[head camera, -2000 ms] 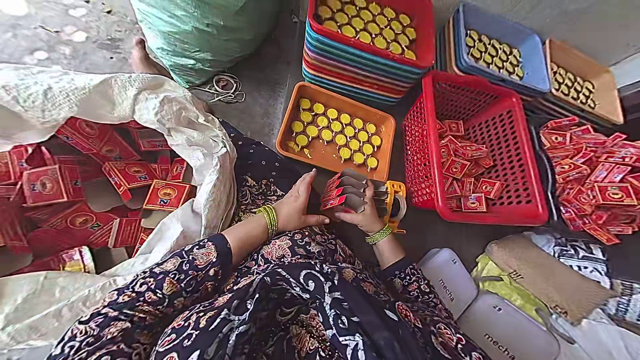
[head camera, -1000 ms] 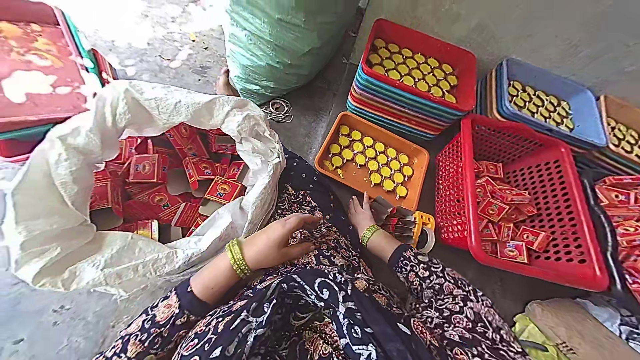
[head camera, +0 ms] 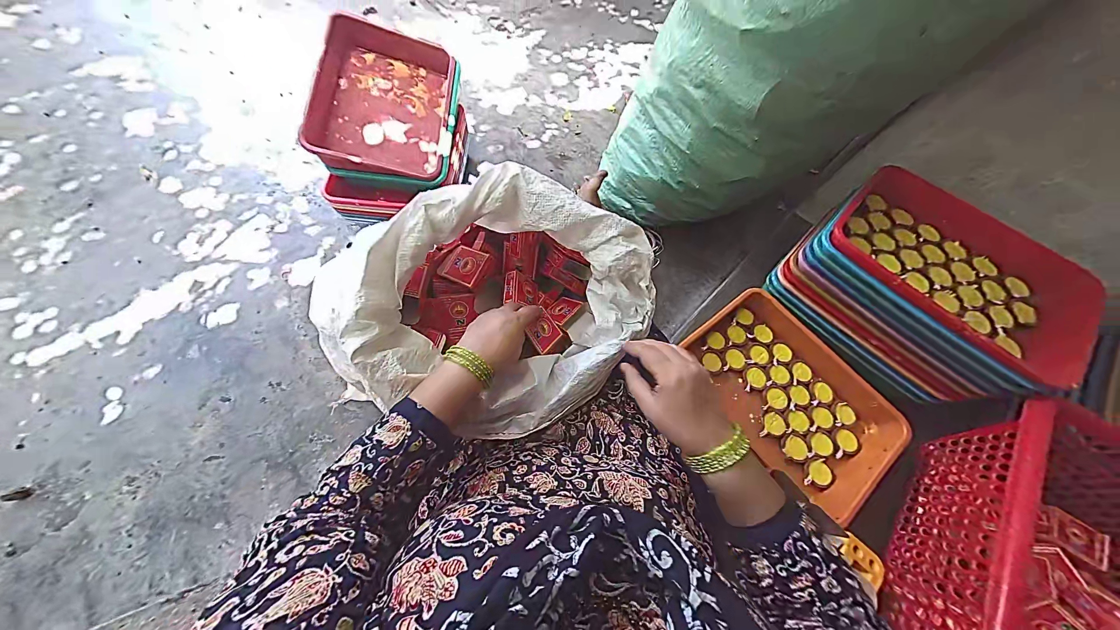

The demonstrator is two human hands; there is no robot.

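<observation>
My left hand (head camera: 500,339) reaches into a white woven sack (head camera: 350,306) on my lap side, its fingers touching small red printed cardboard boxes (head camera: 465,266). Whether it grips one of them cannot be told. At the sack's right rim is my right hand (head camera: 678,394), thumb and fingers at the edge of the fabric; its hold on the rim is unclear. Right of that hand lies an orange tray (head camera: 862,481) with several round yellow-topped discs, each with a small pale tail.
A stack of coloured trays (head camera: 1072,306) stands at the right, its red top tray bearing more discs. The red perforated basket (head camera: 954,507) holds red boxes. Behind the sack are a large green sack (head camera: 735,114) and stacked trays (head camera: 376,162); a bare foot (head camera: 592,187) shows between them.
The view has swung left. My left hand has moved from above my lap into the white sack, and my right hand from beside the orange tray to the sack's rim. The stacked boxes seen earlier have left my hands.
</observation>
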